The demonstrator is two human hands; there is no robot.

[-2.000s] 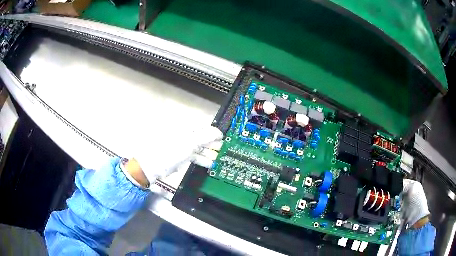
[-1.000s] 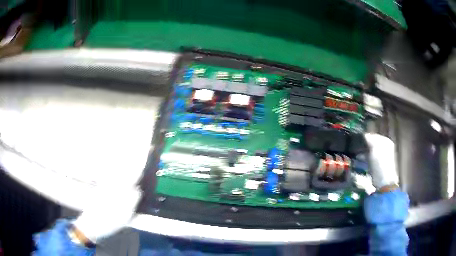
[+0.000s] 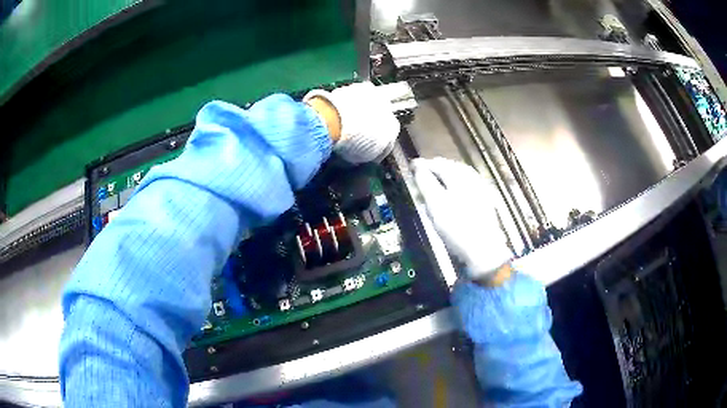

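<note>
A green circuit board (image 3: 357,300) crowded with parts lies in a black solder pallet (image 3: 263,344) on the conveyor. A large wound inductor (image 3: 325,241) shows near the board's right end. My left hand (image 3: 363,123), white-gloved, reaches across the board to the pallet's far right corner; its fingertips are hidden. My right hand (image 3: 462,215), white-gloved, lies beside the pallet's right edge with its fingers together; whether it grips the edge is unclear. My left sleeve hides much of the board.
Silver conveyor rails (image 3: 542,52) run right over shiny metal plates, with crossbars (image 3: 498,159) between them. A green-matted shelf (image 3: 263,56) stands behind. Another board (image 3: 701,100) shows at the far right. A black tote (image 3: 662,311) is below the near rail.
The view has swung right, so the pallet appears further left. My left hand has gone from the pallet's left side across to its far right corner. My right hand remains by its right end.
</note>
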